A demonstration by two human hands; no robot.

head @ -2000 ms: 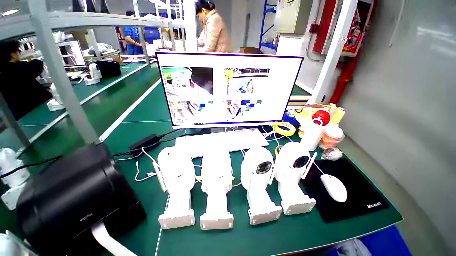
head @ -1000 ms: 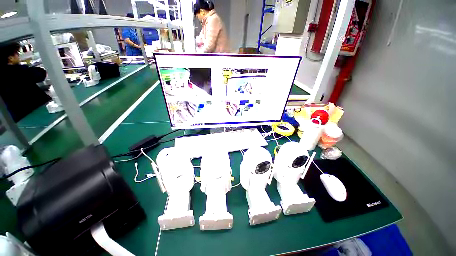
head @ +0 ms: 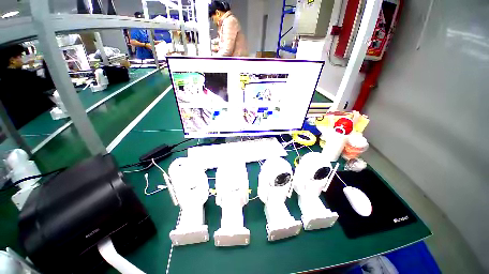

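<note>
Several white pan-tilt cameras stand in a row on the green bench: the far left one (head: 189, 198), the second (head: 231, 198), the third (head: 279, 200) and the right one (head: 315, 195). The two right ones show dark round lens faces towards the right. The lens faces of the two left ones cannot be made out. Behind them the monitor (head: 246, 99) shows four camera views. A white keyboard (head: 236, 152) lies under it. A white mouse (head: 358, 201) lies on a black mouse pad (head: 394, 206) at the right. Neither of my hands is in view.
A black printer (head: 83, 214) with a white strip (head: 119, 258) stands at left. White cameras (head: 22, 170) stand behind it. Yellow tape (head: 304, 138) and containers (head: 355, 145) are right of the monitor. A blue bin (head: 413, 261) is below. Persons stand along the line behind.
The white camera behind the printer at far left has shifted to the right and slightly up. The persons in the background have moved slightly. The row of cameras has not moved.
</note>
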